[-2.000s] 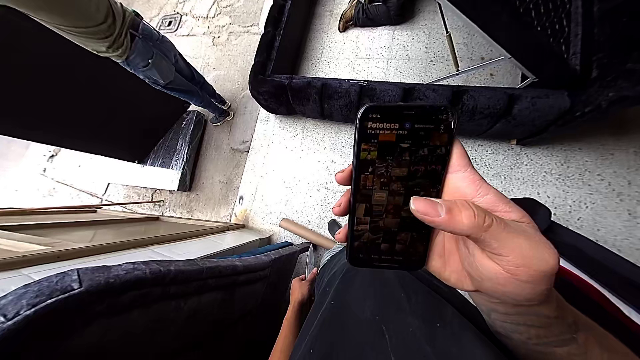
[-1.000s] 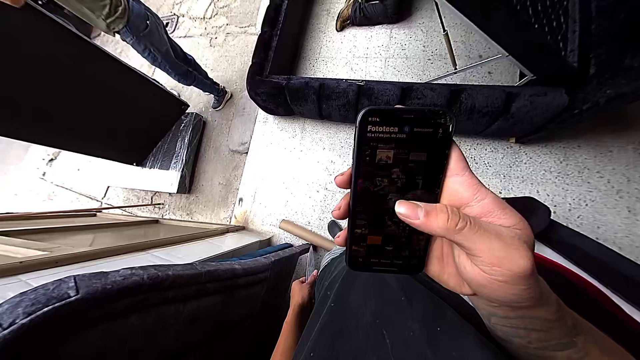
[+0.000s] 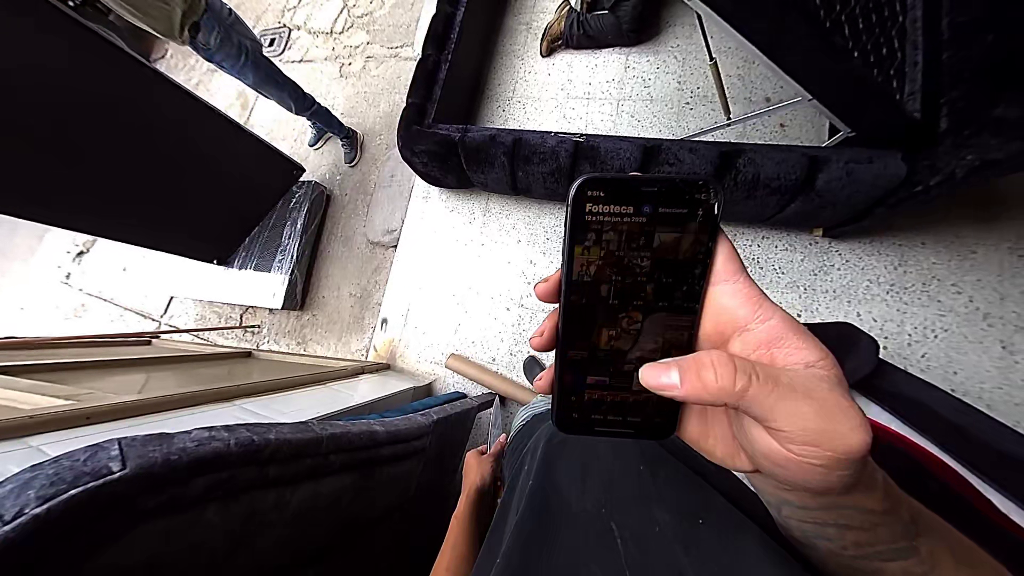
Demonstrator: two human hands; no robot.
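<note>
A black smartphone (image 3: 636, 320) lies upright in my right hand (image 3: 768, 384), with the fingers wrapped round its left edge and the thumb over the lower right of the screen. The dark screen shows a grid of small photos. Low in the view, beside my dark-clad leg (image 3: 592, 504), my left hand (image 3: 482, 470) is closed on a pointed, blade-like tool (image 3: 494, 424). Its handle is mostly hidden in the fingers.
Ahead stands a dark tufted-fabric bed frame (image 3: 544, 164) with metal struts; a person's boot (image 3: 554, 30) shows inside it. Dark upholstery (image 3: 240, 472) is at lower left, near a cardboard tube (image 3: 488, 378). A person in jeans (image 3: 256, 60) stands by a large black panel (image 3: 120, 144).
The photo grid on the phone has scrolled, and my right thumb has shifted over the screen. The legs of the person in jeans have moved. My left hand stays low beside my leg.
</note>
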